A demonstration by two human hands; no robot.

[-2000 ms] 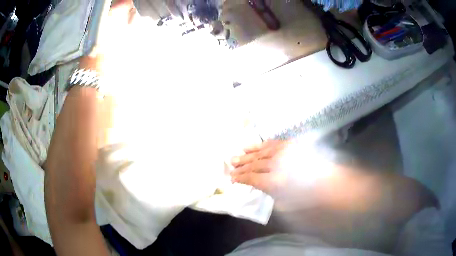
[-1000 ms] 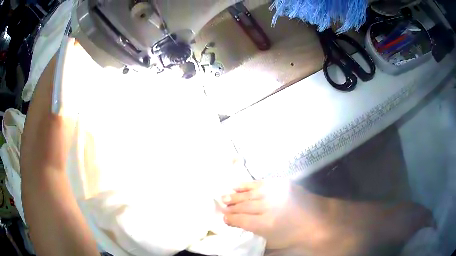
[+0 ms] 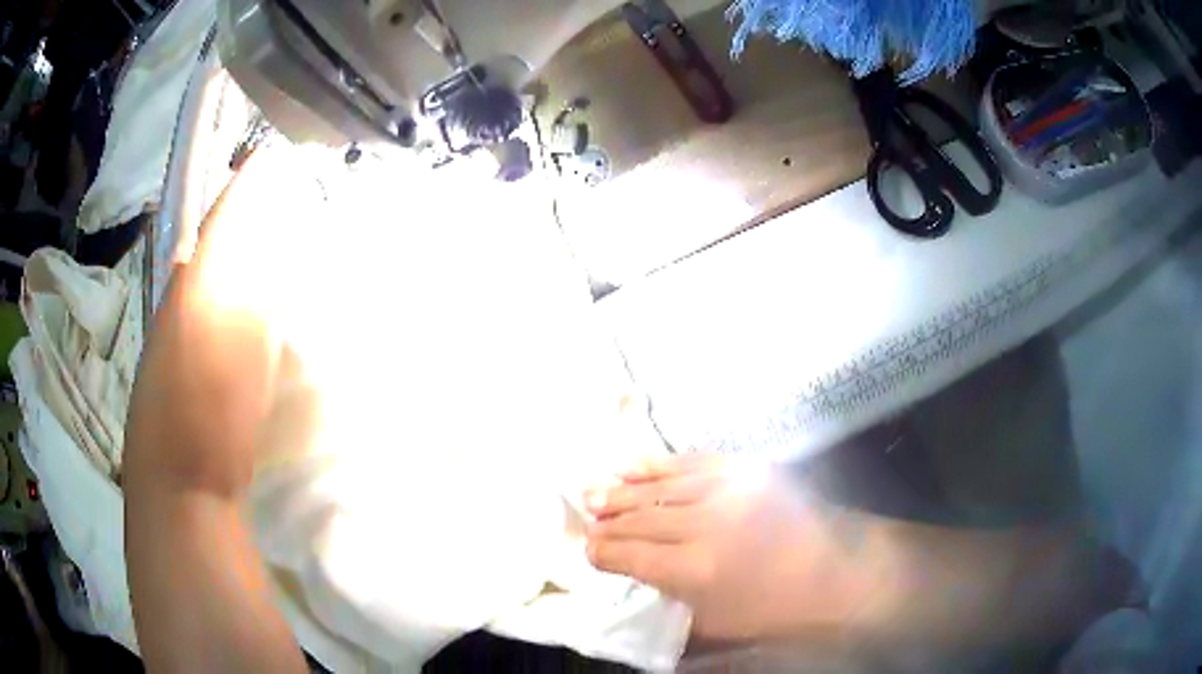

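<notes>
A cream-white cloth, washed out by glare, spreads from the sewing machine towards me. Its far edge lies at the presser foot area; the exact contact is lost in glare. My left forearm reaches up along the left side of the cloth. My left hand is mostly lost in glare, its fingers unclear. My right hand is at the cloth's near right edge, palm down, fingers together over the edge and thumb hidden. A thread-like line runs along the cloth's right side.
Red-handled snips lie on the machine bed. Black scissors, a blue tassel and a box of small items are at upper right. A printed ruler follows the table edge. More cream cloth is at left.
Since two seconds ago the view has shifted, showing more of the machine head. Both arms and the cloth sit lower than in the earliest frame. My right hand stays at the cloth's edge.
</notes>
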